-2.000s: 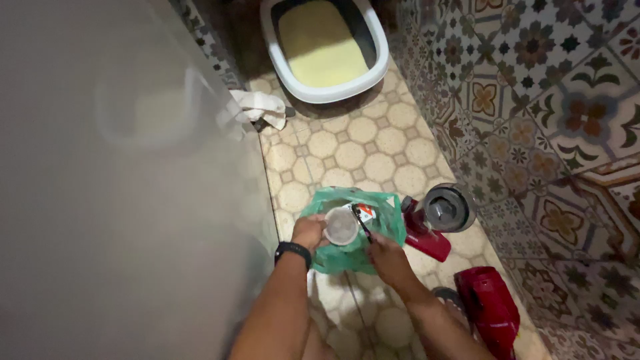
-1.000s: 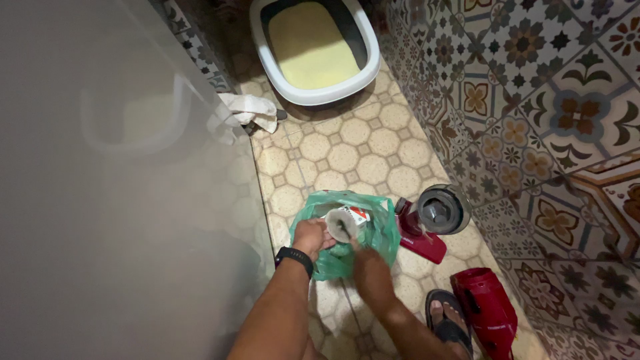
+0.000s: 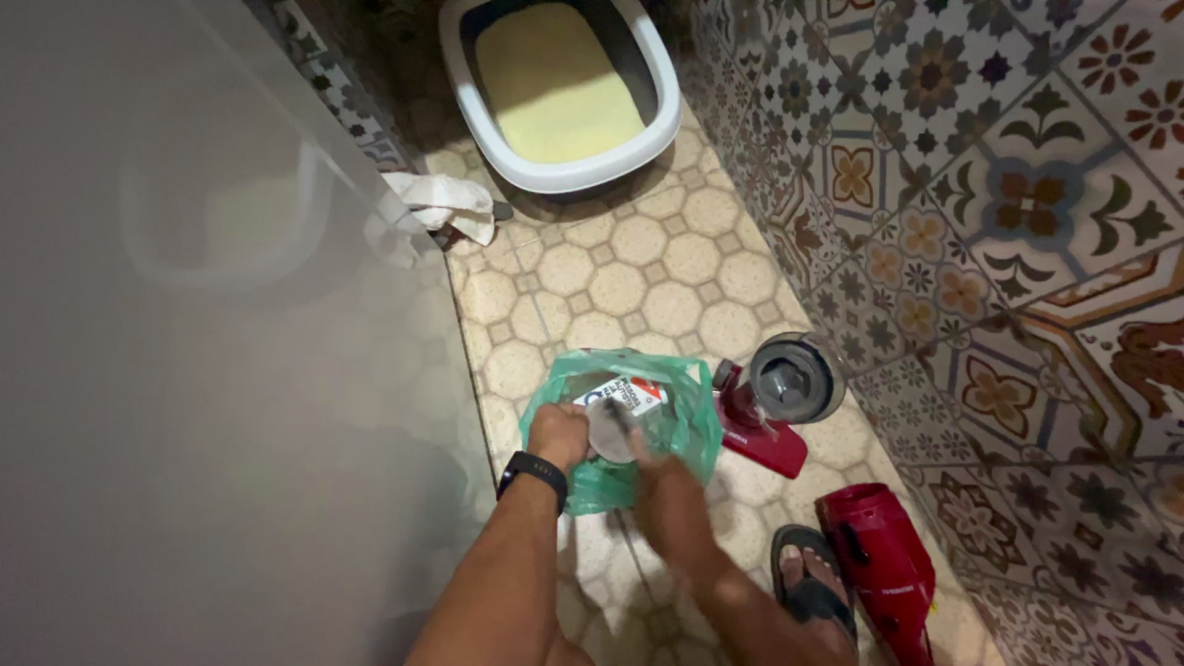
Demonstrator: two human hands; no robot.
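Observation:
My left hand [image 3: 560, 437], with a dark band on its wrist, grips the edge of a round, pale grey filter-like disc or cup [image 3: 611, 433]. It is held over the mouth of a green plastic bag [image 3: 694, 407] on the tiled floor. My right hand [image 3: 668, 490] is blurred and sits at the right side of the round piece, with the dark end of a thin tool, perhaps a brush, showing over its face. Inside the bag lies a white and red printed packet [image 3: 638, 395]. How the right fingers close is blurred.
Right of the bag are a red vacuum floor head [image 3: 772, 451], a clear dust cup [image 3: 794, 379] and a red vacuum body [image 3: 883, 555]. A sandalled foot [image 3: 814, 578] is beside it. A litter tray [image 3: 581, 176] and white cloth [image 3: 449, 199] lie ahead. Glossy panel left, tiled wall right.
My right hand has shifted about the round piece, which my left hand keeps holding over the bag. The sandalled foot shows more fully than two seconds ago.

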